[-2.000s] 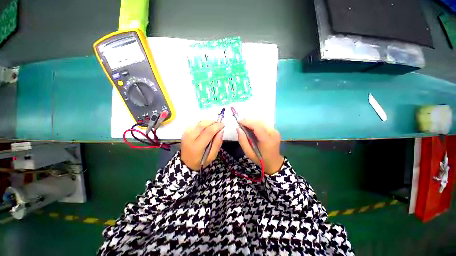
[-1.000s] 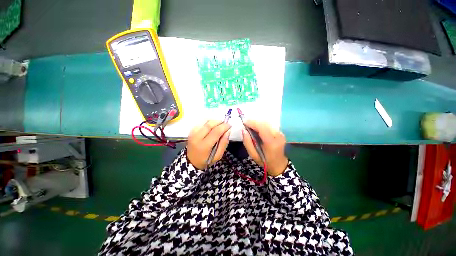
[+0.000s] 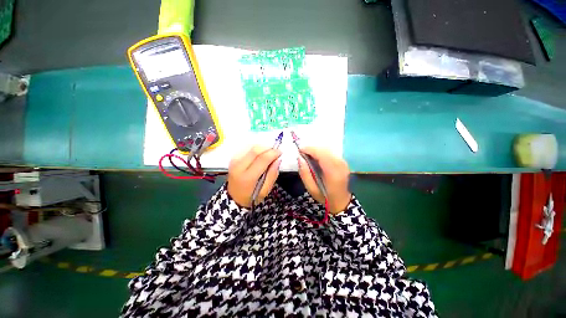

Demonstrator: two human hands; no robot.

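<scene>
A green circuit board (image 3: pixel 278 90) lies on a white sheet (image 3: pixel 226 140), slightly tilted. My left hand (image 3: pixel 253 176) holds a dark test probe (image 3: pixel 264 172) with a blue tip. My right hand (image 3: pixel 327 180) holds a dark test probe (image 3: pixel 315 168) with a red tip. Both tips point up just below the board's near edge; whether they touch anything cannot be told. A yellow-rimmed multimeter (image 3: pixel 177 93) lies at the sheet's left, with red and black leads looping from its lower end.
A yellow-green bar (image 3: pixel 176 17) runs away behind the meter. A black-topped box (image 3: pixel 462 31) stands at the back right. A white strip (image 3: pixel 466 135) and a pale yellow roll (image 3: pixel 535 151) lie on the teal bench. A red bin (image 3: pixel 537 227) is at the lower right.
The view has shifted slightly back and forth. Both hands still hold the probes near the board's near edge, with the tips pointing slightly more toward the board.
</scene>
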